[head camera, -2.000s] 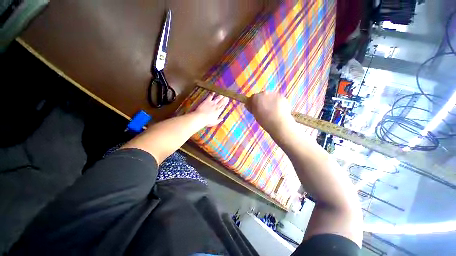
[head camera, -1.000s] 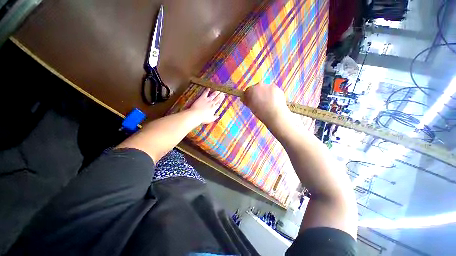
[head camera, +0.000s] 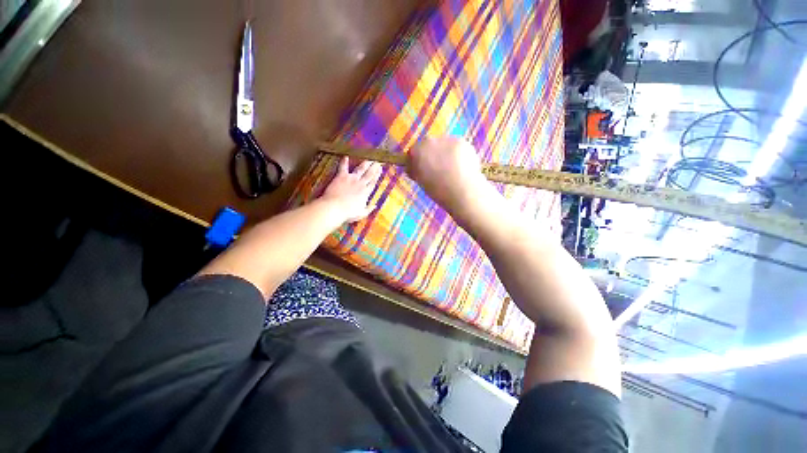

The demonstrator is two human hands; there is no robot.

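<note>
Plaid fabric in orange, purple, yellow and turquoise lies in a thick stack on the brown table. My right hand is closed in a fist around a wooden yardstick. The stick's near end rests by the fabric's edge and its long far end sticks out up to the right, off the cloth. My left hand lies flat on the fabric, fingers spread, just beside the stick's end. It holds nothing that I can see.
Black-handled shears lie on the brown tabletop. A blue clamp sits at the near table edge. A metal bar crosses the upper left corner. A small tan strip is on the fabric's side. Cables and strip lights show at right.
The view has shifted, so shears, clamp and fabric appear further left. The yardstick now lies at a flatter angle in the picture, still in my right fist. My left hand remains on the fabric.
</note>
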